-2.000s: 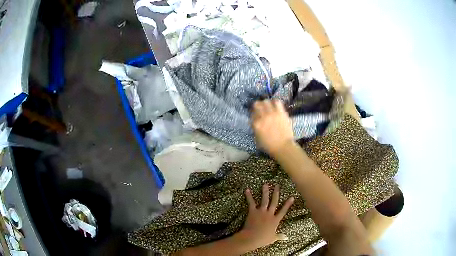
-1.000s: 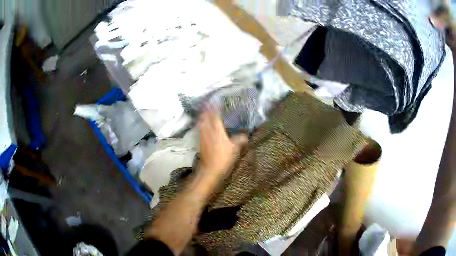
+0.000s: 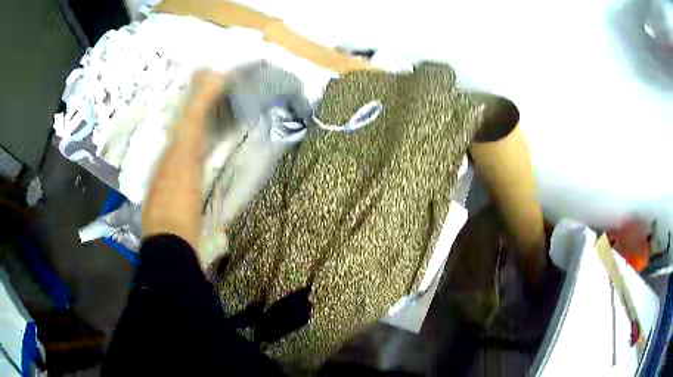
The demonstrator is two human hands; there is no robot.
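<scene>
A brown-gold speckled garment pile (image 3: 354, 191) lies in the middle, with a black patch (image 3: 286, 315) near its lower end. A thin white cord (image 3: 363, 115) with a loop lies over its upper part. My left hand (image 3: 206, 92) is blurred, at the upper left, over white scraps (image 3: 140, 88). It is right beside a blurred grey piece of cloth (image 3: 266, 88); the blur hides whether the fingers hold it. A bright, pale bunched bit (image 3: 286, 127) shows at the cloth's lower edge. My right hand is not in view.
A brown cardboard roll (image 3: 513, 184) stands right of the pile, beside the white-covered table (image 3: 583, 132). A cardboard edge (image 3: 280, 33) runs behind the scraps. A white surface with a thin strip and red object (image 3: 634, 333) is at lower right. Dark floor shows at left.
The view has shifted. The grey and black garment at the upper right is out of view. My left hand has moved up and left over the scraps. The white cord loop now shows on the speckled pile.
</scene>
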